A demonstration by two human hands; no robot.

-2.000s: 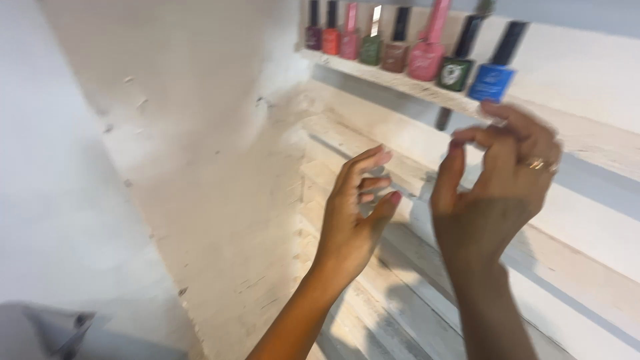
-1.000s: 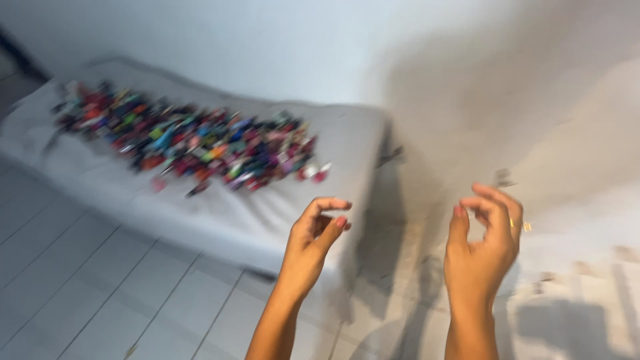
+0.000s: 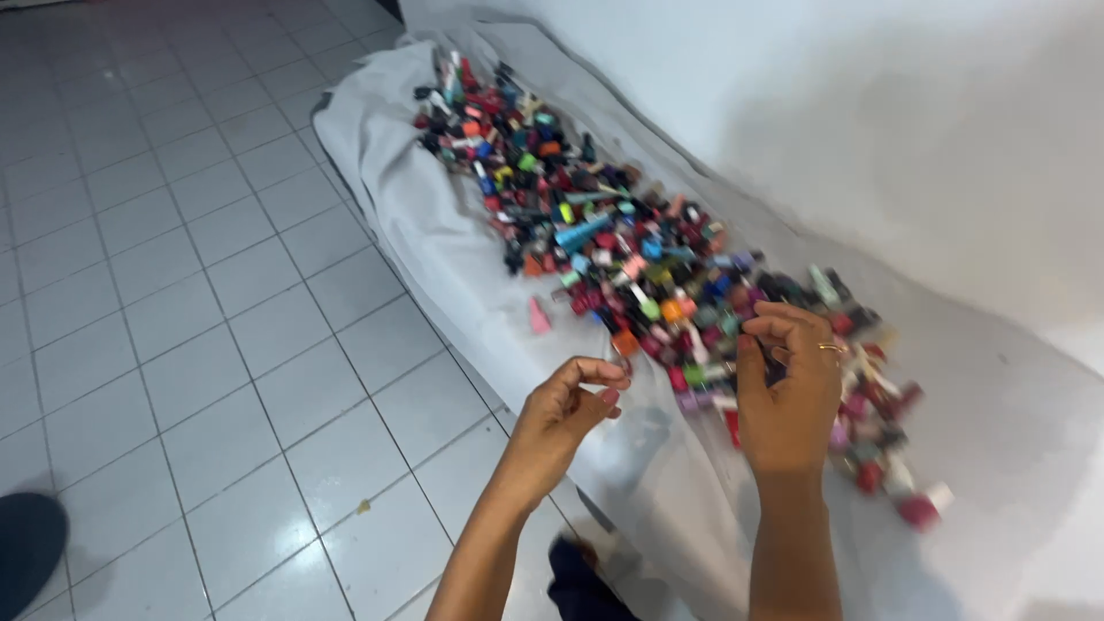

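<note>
A long heap of nail polish bottles (image 3: 604, 241) in many colours lies on a light grey cloth (image 3: 448, 276) spread over a low, bed-like surface. My left hand (image 3: 565, 418) hovers over the cloth's near edge, fingers curled and apart, holding nothing. To its right, my right hand (image 3: 789, 379), with a ring on one finger, is above the near part of the heap, also with nothing seen between its fingers. A pink bottle or cap (image 3: 539, 316) lies apart on the left side of the heap. A dark pink bottle with a white cap (image 3: 925, 507) lies at the heap's near right end.
A white wall (image 3: 828, 112) runs along the far right side of the cloth. Pale floor tiles (image 3: 233, 362) spread out on the left. A dark rounded object (image 3: 30, 552) stands at the lower left edge. Dark clothing (image 3: 586, 578) shows at the bottom.
The view has swung from wall shelves with a row of polish bottles to the heap on the cloth. Both hands stay raised and empty, now over the cloth and the heap's near end.
</note>
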